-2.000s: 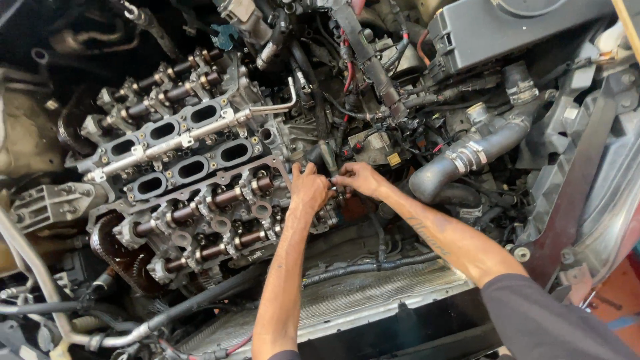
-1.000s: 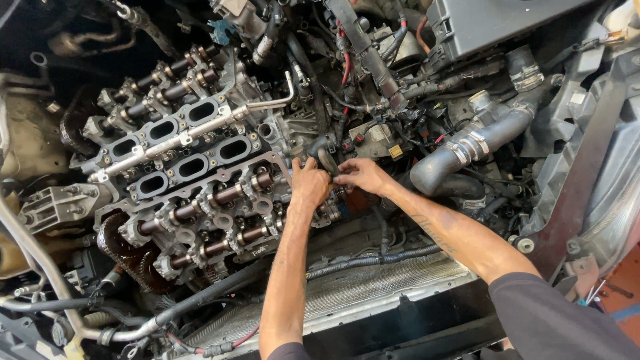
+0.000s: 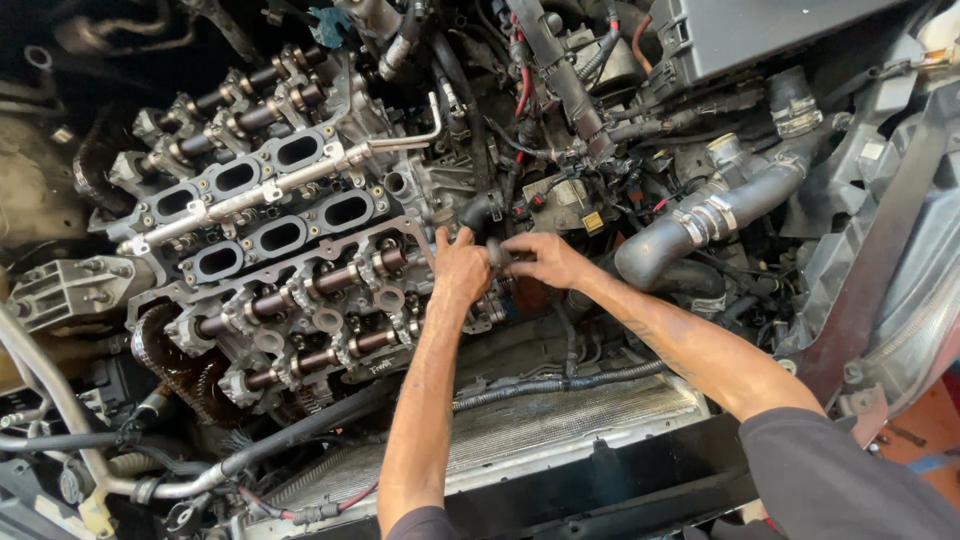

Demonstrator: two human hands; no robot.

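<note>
My left hand (image 3: 461, 266) is at the end of the opened engine, its fingers bent over a spot beside the cylinder head; what lies under them is hidden. My right hand (image 3: 546, 259) holds a small, dark rounded part (image 3: 496, 253) between thumb and fingers, close against my left hand. Just above the hands a short black rubber hose (image 3: 480, 210) curves up. To the left lie camshafts (image 3: 339, 280), oval intake ports (image 3: 280, 235) and a metal fuel rail (image 3: 262, 193).
A clamped intake pipe (image 3: 694, 225) lies right of my right hand. A wiring harness (image 3: 562, 384) runs over the radiator (image 3: 585, 420) below the hands. A timing chain (image 3: 161, 352) hangs at the lower left. A black plastic box (image 3: 750, 34) is at the upper right.
The dark rounded part now shows between my hands, where two seconds ago it was not plain. Both hands stay at the same spot on the engine, with small finger shifts.
</note>
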